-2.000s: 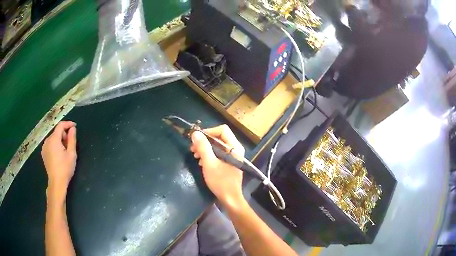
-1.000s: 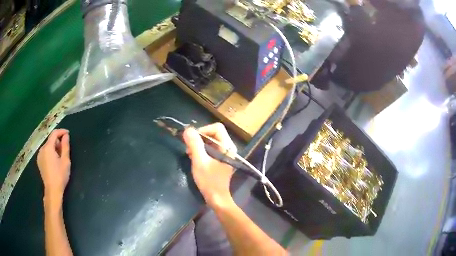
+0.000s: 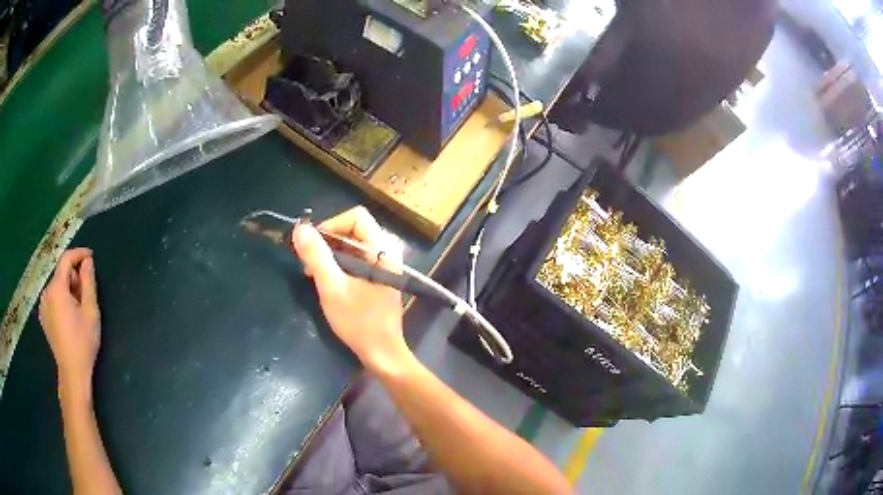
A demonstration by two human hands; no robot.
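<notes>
My right hand holds the soldering iron like a pen above the dark green mat. The iron's tip points left, with a thin curved solder guide above it. A pale feed tube loops from behind the hand up towards the soldering station. My left hand rests at the mat's left side with its fingers curled in and nothing visible in it. The hands are well apart. No housing or board shows between them.
A clear fume hood hangs at the upper left. The iron stand sits on a wooden base. A black crate of gold strips stands at the right. A dark rounded shape, possibly a person, is at the upper right.
The view has shifted, so the station, hood and crate sit further left in the picture. My right hand keeps the same grip on the iron. My left hand stays curled at the left.
</notes>
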